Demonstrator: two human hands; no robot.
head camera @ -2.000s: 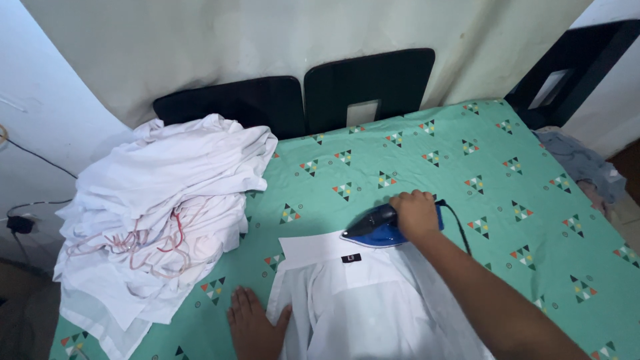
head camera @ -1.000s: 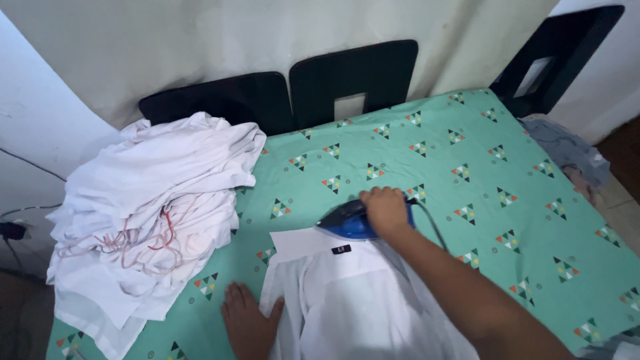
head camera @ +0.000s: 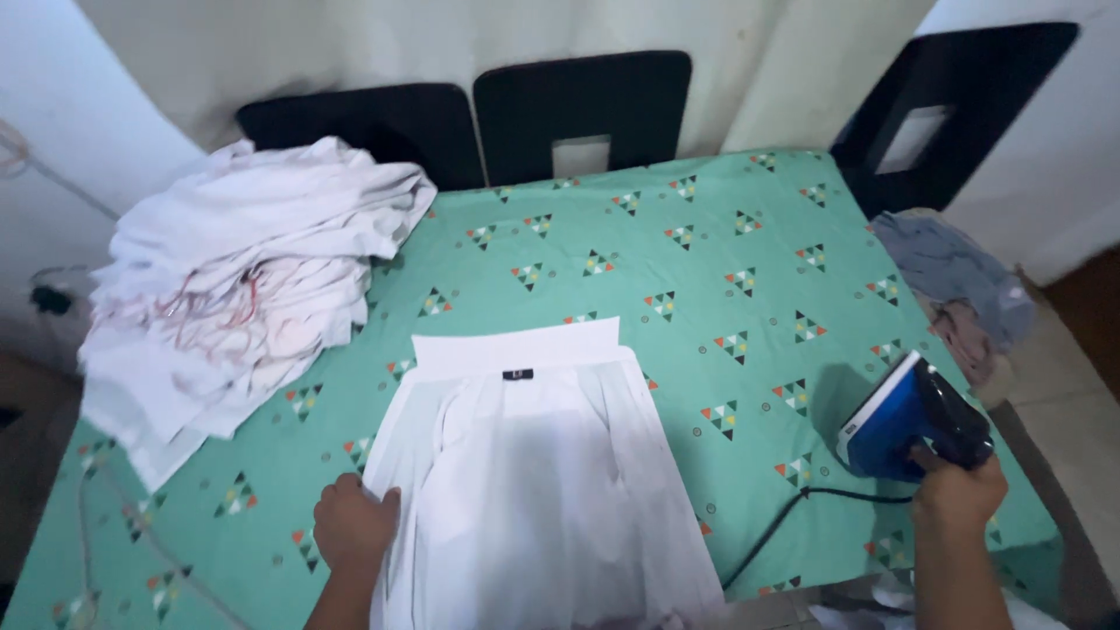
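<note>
A white collared shirt [head camera: 542,472] lies spread on the green patterned cloth [head camera: 639,289], its collar toward the far side and a small dark label below the collar. At the shirt's left edge is my left hand [head camera: 357,523], its thumb touching the fabric. My right hand [head camera: 958,481] grips the handle of a blue and black electric clothes iron [head camera: 901,429], which is tilted near the right edge of the cloth, away from the shirt. The iron's dark cord [head camera: 783,516] runs left toward the shirt's lower right side.
A large pile of white garments [head camera: 262,227] with red strings covers the far left corner. Dark chair backs [head camera: 582,105] stand along the far side, another dark chair [head camera: 962,105] at the far right. Grey-blue fabric [head camera: 954,262] lies beyond the right edge.
My right hand has moved the iron from the shirt's collar to the right side of the cloth and tilted it up. My left hand stays by the shirt's left edge.
</note>
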